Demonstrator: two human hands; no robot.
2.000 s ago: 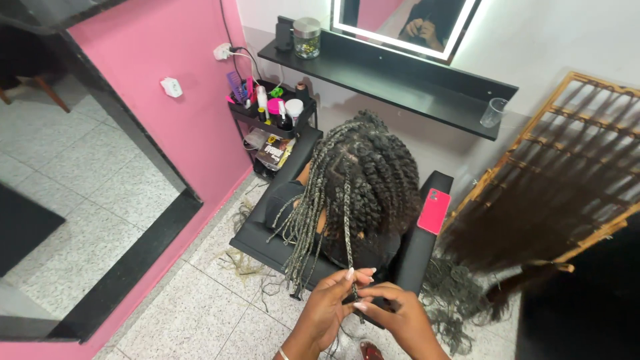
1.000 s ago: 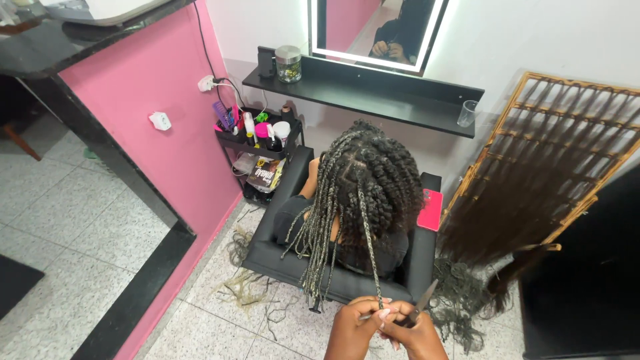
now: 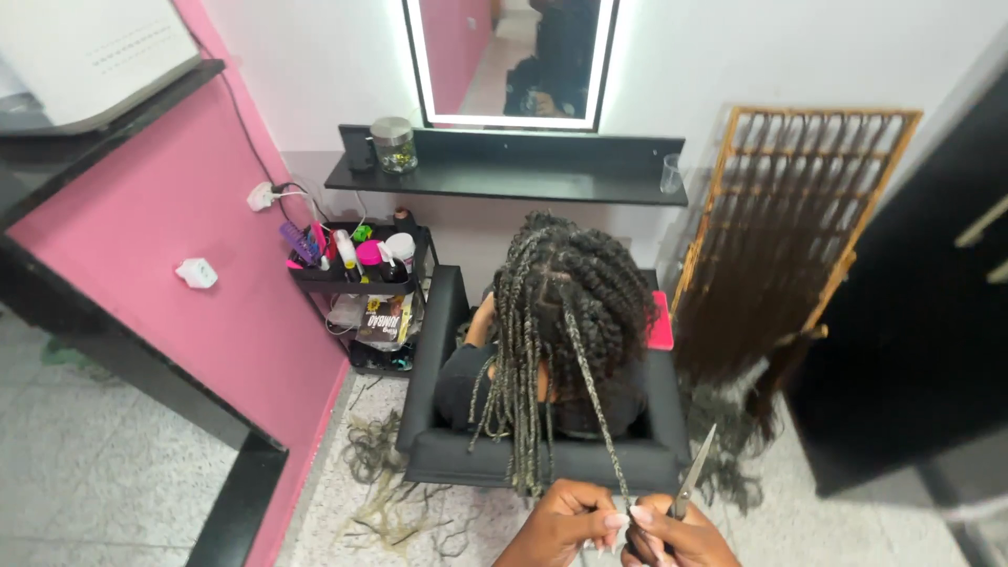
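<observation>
A grey-and-black hair braid (image 3: 592, 390) runs taut from the head of a person (image 3: 453, 394) seated in a black salon chair (image 3: 543, 461) down to my two hands. My left hand (image 3: 563, 524) pinches the braid near its lower end with thumb and fingertips. Beside it, almost touching, my right hand (image 3: 677, 531) grips the braid's end too and also holds scissors (image 3: 697, 476), their blades pointing up and to the right. The handles are partly hidden in the fingers. More finished braids (image 3: 524, 394) hang at the left of the head, and dark twisted hair (image 3: 610, 291) covers the right.
A black trolley (image 3: 354, 283) with bottles and combs stands left of the chair. Ahead are a black wall shelf (image 3: 504, 181) with a glass jar (image 3: 394, 146) and a lit mirror (image 3: 516, 63). A bamboo rack (image 3: 728, 157) of hair stands right. Loose hair (image 3: 394, 512) lies on the floor.
The scissors in my right hand now stand further clear of the fingers, blades upward; two seconds ago they were not plainly visible. The view has shifted. Both hands stay at the braid's lower end.
</observation>
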